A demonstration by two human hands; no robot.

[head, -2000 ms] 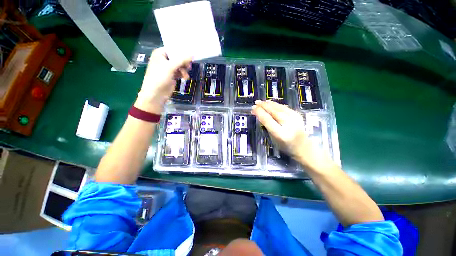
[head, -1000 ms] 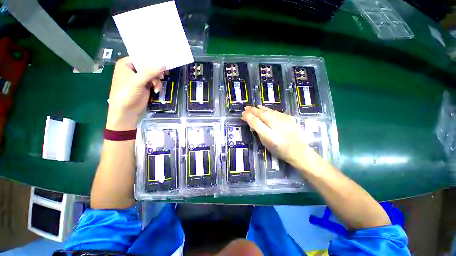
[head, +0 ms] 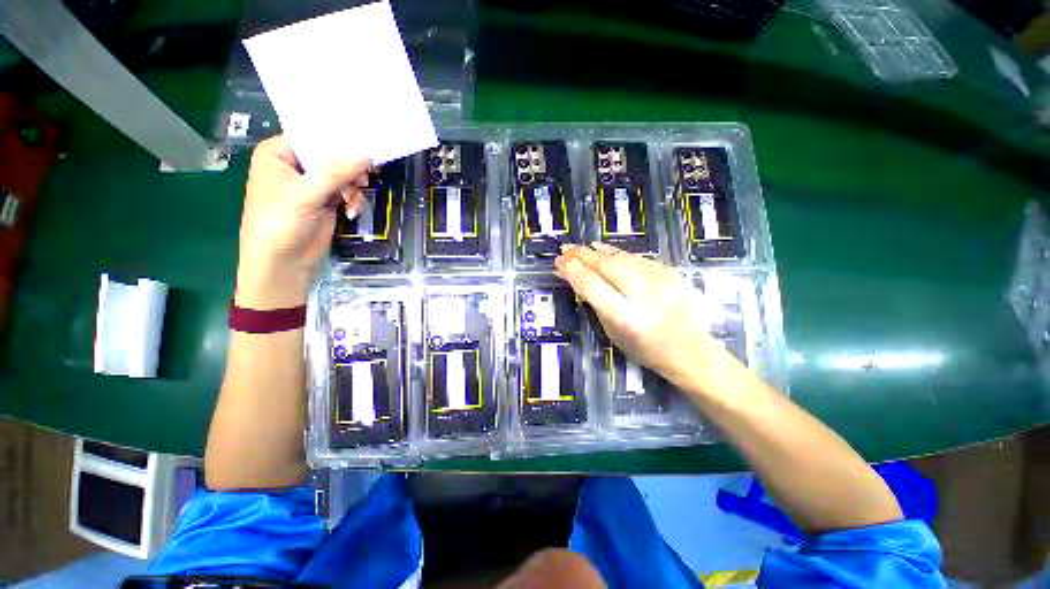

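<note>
The clear blister tray (head: 497,276) lies on the green bench with two rows of black phone housings (head: 547,380), each with a yellow outline and a white strip. My left hand (head: 302,201) holds a white sticker sheet (head: 341,86) by its lower edge, above the tray's back left corner. My right hand (head: 633,301) is over the middle of the tray, fingertips together at the lower end of the top-row middle housing. A small dark thing shows at the fingertips; I cannot tell what it is. The hand and forearm hide parts of the lower right pockets.
A curled white piece (head: 129,327) lies at the left. A pale metal upright (head: 104,86) stands at the back left. A clear empty tray (head: 887,40) lies at the back right. An orange-brown box (head: 21,173) is at the left edge. A blue stool (head: 910,492) is below right.
Since the oldest frame the view has shifted, and the upright, box and curled piece sit further left in it. My left hand still holds the sheet. My right hand has barely moved over the tray.
</note>
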